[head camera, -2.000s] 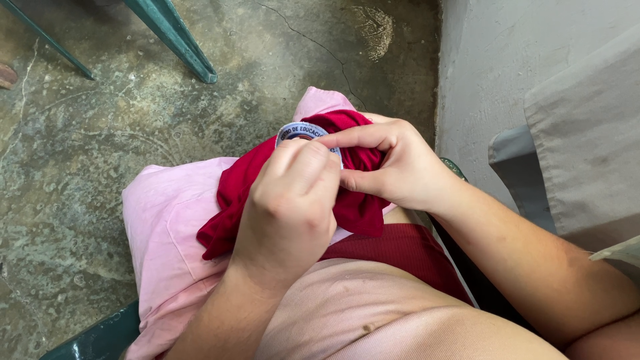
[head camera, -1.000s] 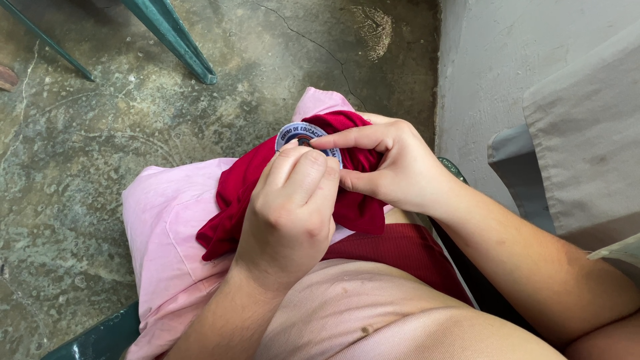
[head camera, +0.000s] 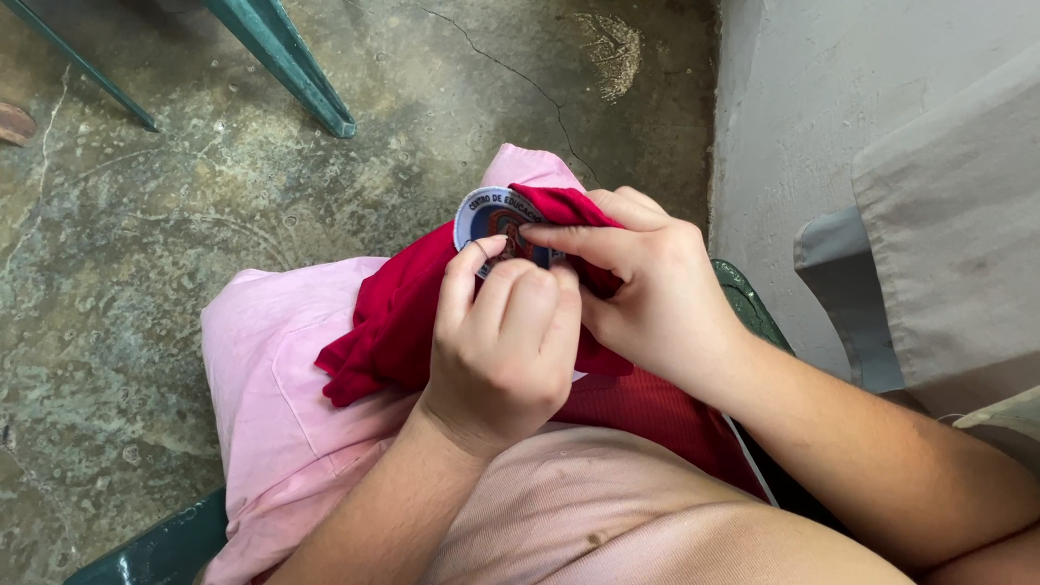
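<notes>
A round embroidered patch (head camera: 491, 213) with lettering round its rim lies on a dark red cloth (head camera: 402, 313), over pink fabric (head camera: 284, 341) on my lap. My left hand (head camera: 512, 341) is curled at the near edge of the patch, its index fingertip on the patch; a thin dark line, perhaps thread, shows by that finger. From the right, my right hand (head camera: 642, 276) pinches the red cloth and the patch's right side, thumb and fingers around the fold. Whether a needle is between my left fingers is hidden.
Green plastic chair legs (head camera: 284, 65) stand on the cracked concrete floor (head camera: 162, 203) at the upper left. A grey wall (head camera: 780, 122) and a hanging beige cloth (head camera: 959, 219) are at the right. Green chair parts (head camera: 162, 544) show beside my lap.
My left hand has shifted slightly, and its index finger now points up over the patch, apart from the other fingers. More of the patch's middle shows. My right hand stays on the cloth.
</notes>
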